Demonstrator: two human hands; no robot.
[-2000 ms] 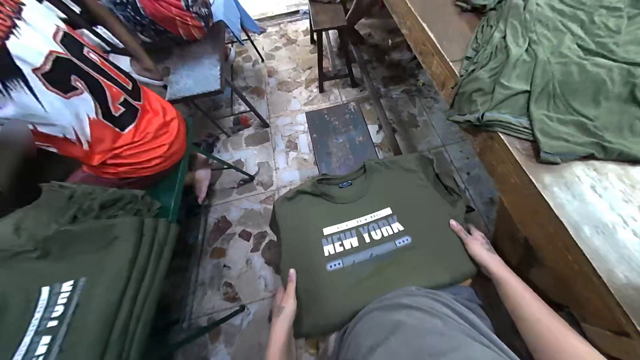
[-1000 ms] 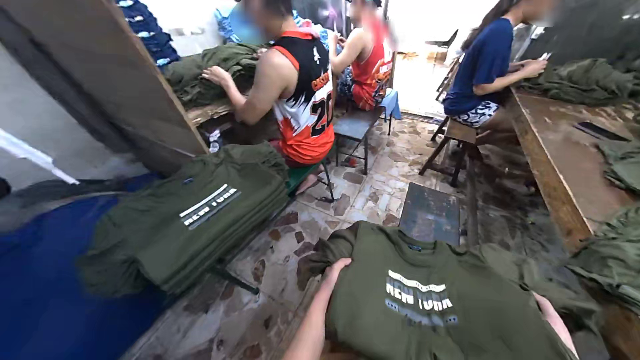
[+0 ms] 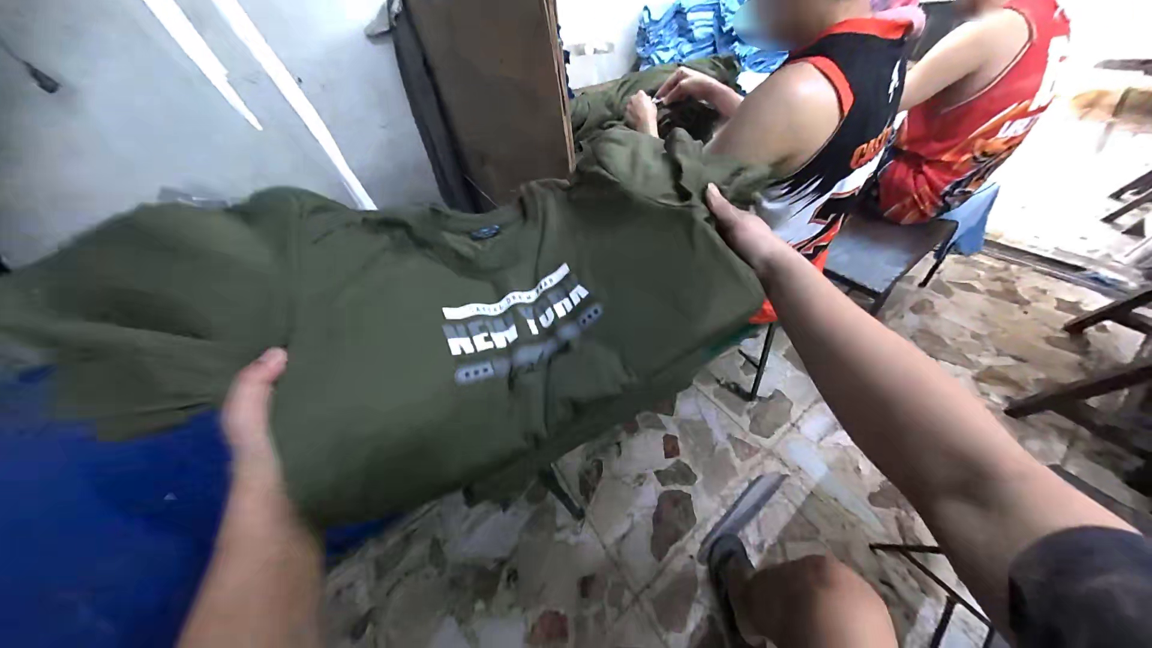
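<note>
A dark green T-shirt with a white and grey print is spread between my two hands, its collar facing away from me. My left hand grips its left side below the sleeve, and my right hand pinches its right side near the other sleeve. The shirt hangs over the place of the stack of folded green shirts, most of which it hides. Blue material lies under and left of the shirt.
A person in a black, white and red jersey handles green cloth just beyond my right hand. Another person in red sits farther back. A dark stool, a brown board and a stone-patterned floor are around.
The view has swung left. The shirt in my hands has moved from my lap and the floor side to over the stack of green shirts.
</note>
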